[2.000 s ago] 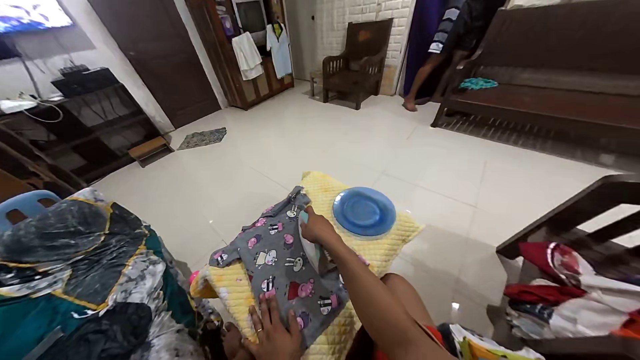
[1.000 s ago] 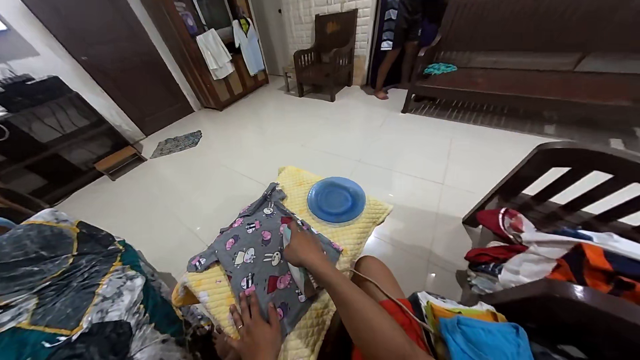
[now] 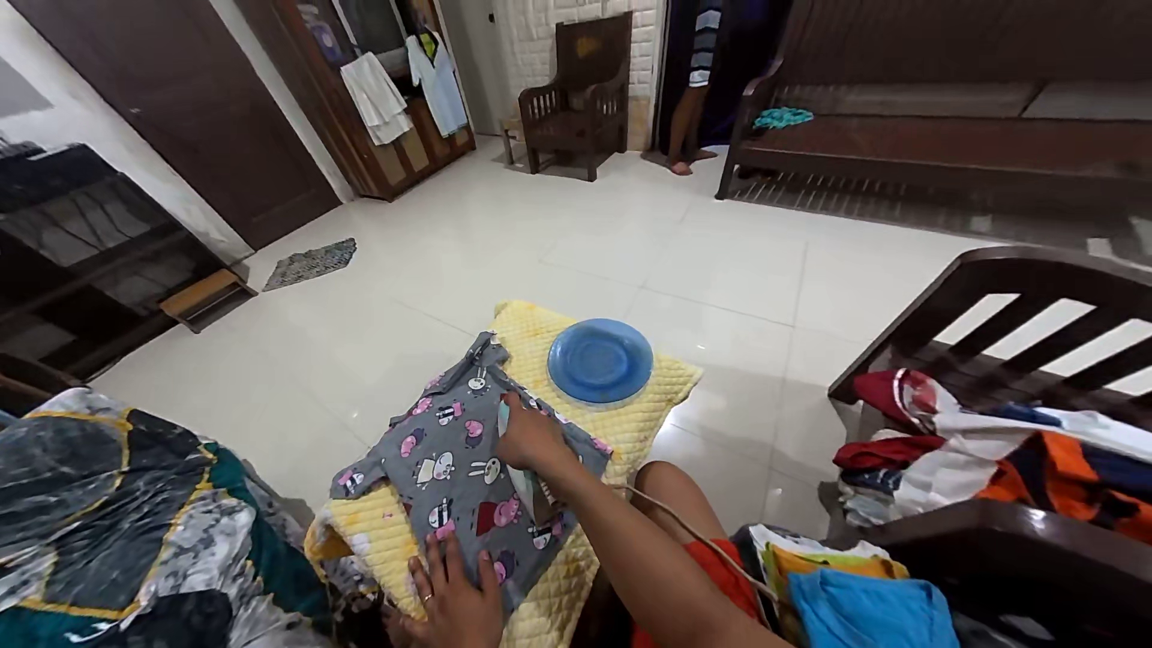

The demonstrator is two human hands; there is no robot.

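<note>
A grey printed garment (image 3: 468, 450) lies spread on a yellow quilted pad (image 3: 630, 441). My right hand (image 3: 533, 436) is closed on the handle of a clothes iron (image 3: 531, 490), which rests on the garment's right part; the hand and forearm hide much of it. A cord runs from beneath my forearm toward the lower right. My left hand (image 3: 457, 594), with a ring on one finger, lies flat with spread fingers on the garment's lower edge. Beyond my right hand, a blue plate (image 3: 600, 362) sits on the pad.
A dark wooden chair (image 3: 972, 270) at right holds piled clothes (image 3: 1017, 459). Folded clothes (image 3: 868, 603) lie near my leg. At left is a heap of patterned fabric (image 3: 99, 504). Across the tiled floor stand a bench (image 3: 918, 144), an armchair (image 3: 576, 108) and a person's legs (image 3: 688, 126).
The view has swung to the right. The person by the doorway has shifted position. Both my hands remain at the garment.
</note>
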